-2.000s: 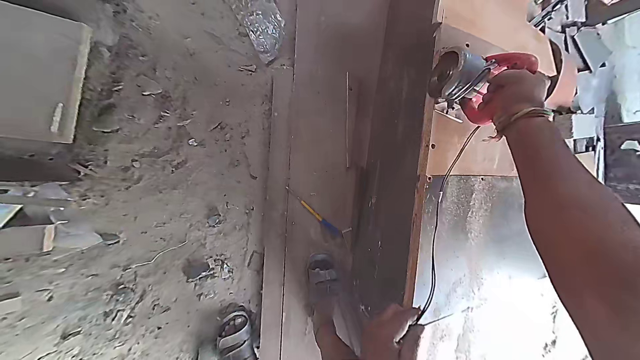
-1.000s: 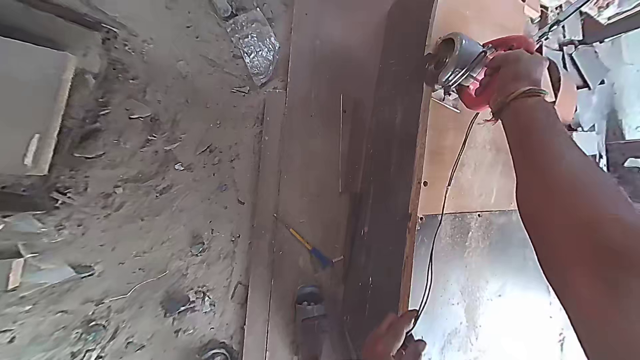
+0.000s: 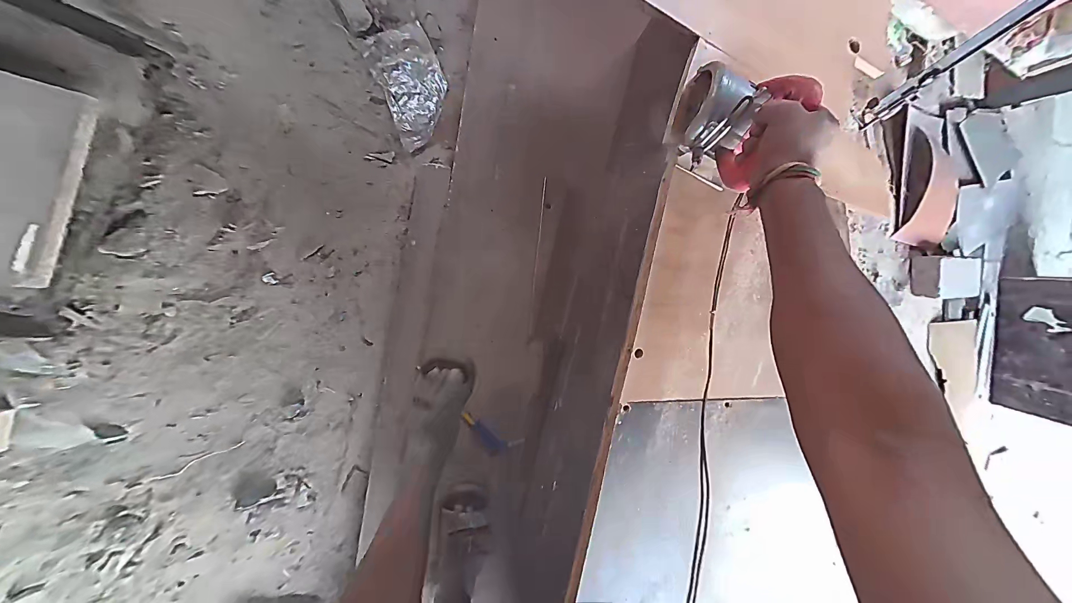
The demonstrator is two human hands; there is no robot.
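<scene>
My right hand (image 3: 787,138) is closed around the red handle of a power tool (image 3: 722,105) with a round metal housing, held at the edge of a wooden panel. Its cord (image 3: 710,335) runs down over the light panel. My left hand (image 3: 444,398), blurred, reaches low over the brown board (image 3: 502,251). It lies over part of a yellow-and-blue hand tool (image 3: 481,431), whose blue end shows beside it. Whether the fingers grip that tool cannot be told.
A sandalled foot (image 3: 463,523) is below the left hand. Crumpled clear plastic (image 3: 412,88) lies on the debris-strewn ground (image 3: 251,335). A pale panel (image 3: 42,176) is at far left. A metal-like sheet (image 3: 695,494) adjoins the light panel; scrap pieces (image 3: 963,184) are piled at right.
My left hand has left the cord beside the panel edge and moved left to the yellow-and-blue tool. My right hand still holds the power tool. The view has shifted.
</scene>
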